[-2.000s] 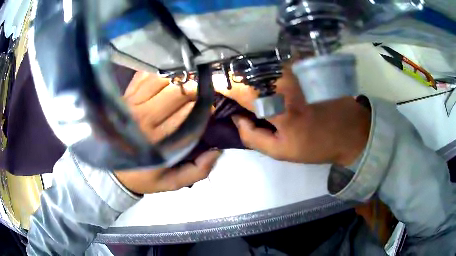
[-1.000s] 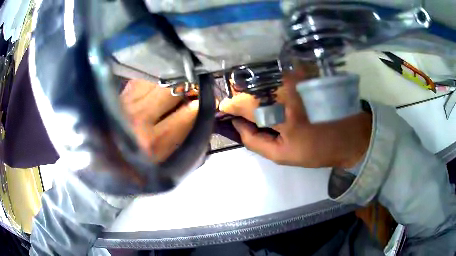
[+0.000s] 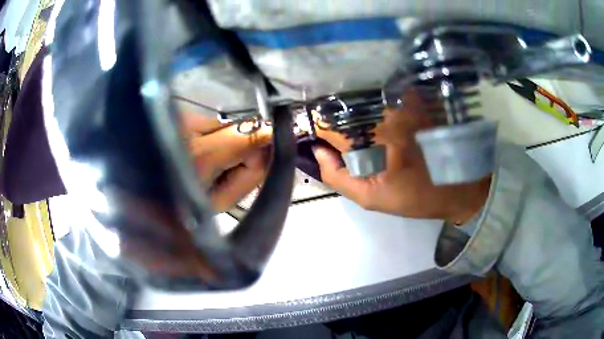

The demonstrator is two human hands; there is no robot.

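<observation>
Dark purple cloth (image 3: 307, 161) shows as a small piece between my hands at the needle area, and a larger part hangs at the far left. My right hand (image 3: 410, 169) holds the small piece, thumb and fingers on it, partly behind the grey tension knobs. My left hand (image 3: 228, 159) lies left of the needle area, mostly hidden by the shiny curved machine part; its fingers are bent, and its grip on the cloth is hidden. The machine head (image 3: 318, 63), white-grey with a blue stripe, fills the top.
Snips with orange and yellow-green handles (image 3: 556, 106) lie at the upper right. A grey measuring tape (image 3: 298, 311) runs along the front edge of the white table (image 3: 357, 245). Yellowish wrapped material (image 3: 30, 248) is at the left.
The cloth between my hands shows less, and more of the metal plate is bare. My left hand is further up and more hidden. The machine head appears lower and further right in view.
</observation>
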